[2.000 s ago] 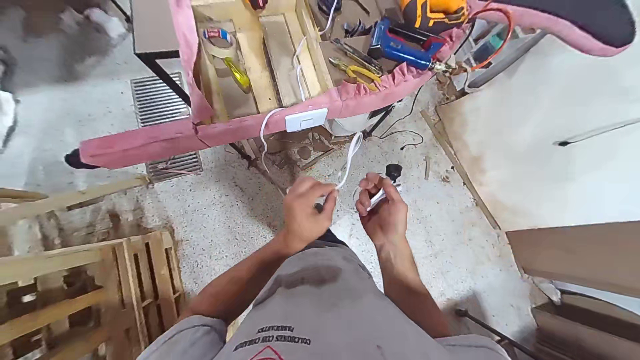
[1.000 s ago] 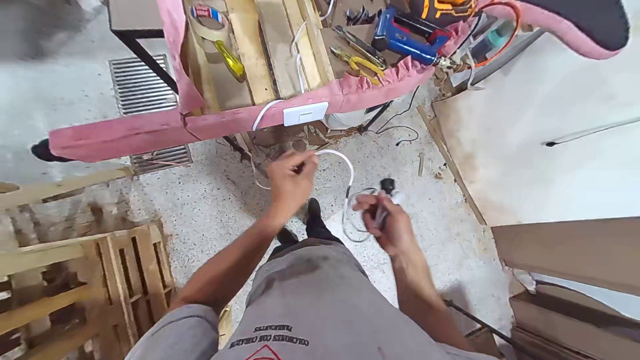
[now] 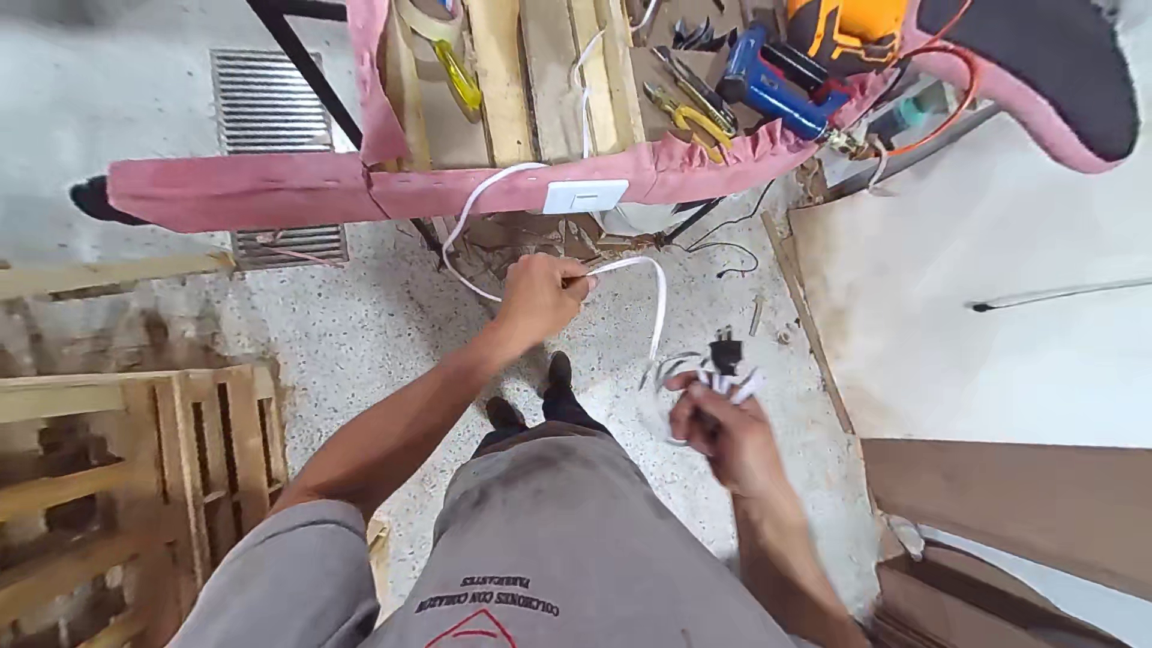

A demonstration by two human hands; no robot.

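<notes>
A white electrical cable (image 3: 661, 306) runs from the pink-covered wooden frame (image 3: 270, 187) down to my left hand (image 3: 543, 295), whose fingers pinch it. From there the cable arches over to my right hand (image 3: 720, 423), which grips a gathered bundle of it. A black plug (image 3: 725, 351) with bare prongs sticks up above the right fingers. Ahead of my left hand, a white switch plate (image 3: 585, 196) sits on the pink fabric edge. Part of the bundle is blurred and hidden by my right fingers.
On the frame's slats and board lie yellow-handled pliers (image 3: 688, 119), a blue staple gun (image 3: 778, 85), an orange and black tool (image 3: 846, 27), a yellow-handled tool (image 3: 459, 76) and a tape roll (image 3: 423, 20). Wooden pallets (image 3: 162, 468) stand at the left; a white panel (image 3: 972, 324) is at the right.
My hands have moved apart since the oldest frame, and a longer stretch of cable now shows between them. The cable remains in both hands.
</notes>
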